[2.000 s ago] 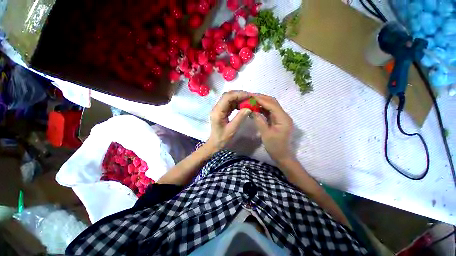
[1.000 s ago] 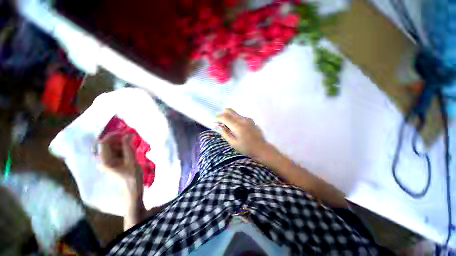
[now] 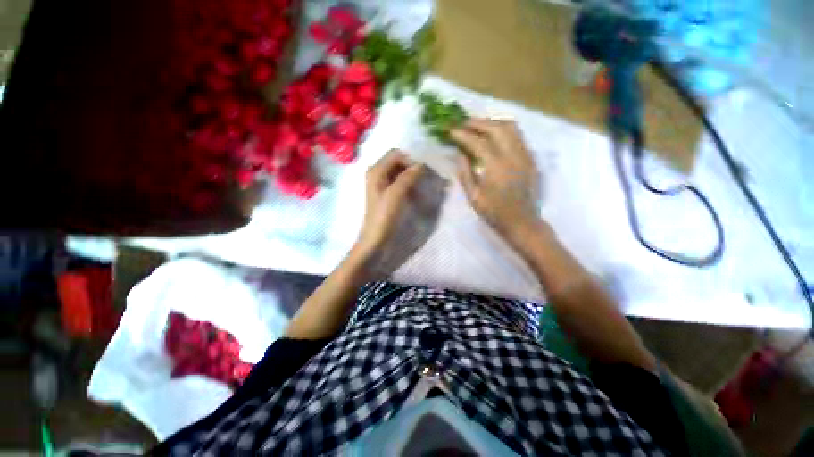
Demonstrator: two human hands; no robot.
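My right hand [image 3: 502,170] reaches over the white table cloth [image 3: 571,170], its fingertips at the near end of the green leaf cap pile [image 3: 441,116]. Whether it holds a leaf cap cannot be told. My left hand [image 3: 389,192] is left of it, above the cloth, fingers curled; blur hides whether anything is in them. The heap of red artificial strawberries [image 3: 330,112] lies beyond my left hand, beside more green leaf caps [image 3: 386,59].
The dark supply box [image 3: 89,116] with red fruits stands at left. The glue gun [image 3: 622,85] and its looping cord lie at right by the cardboard sheet [image 3: 518,54]. A bag of blue balls [image 3: 705,36] is behind. A white bag [image 3: 134,326] holds red fruits below the table edge.
The view has shifted. My left hand has come back from the white bag to above the table. My right hand has moved from the table's near edge to the leaf caps.
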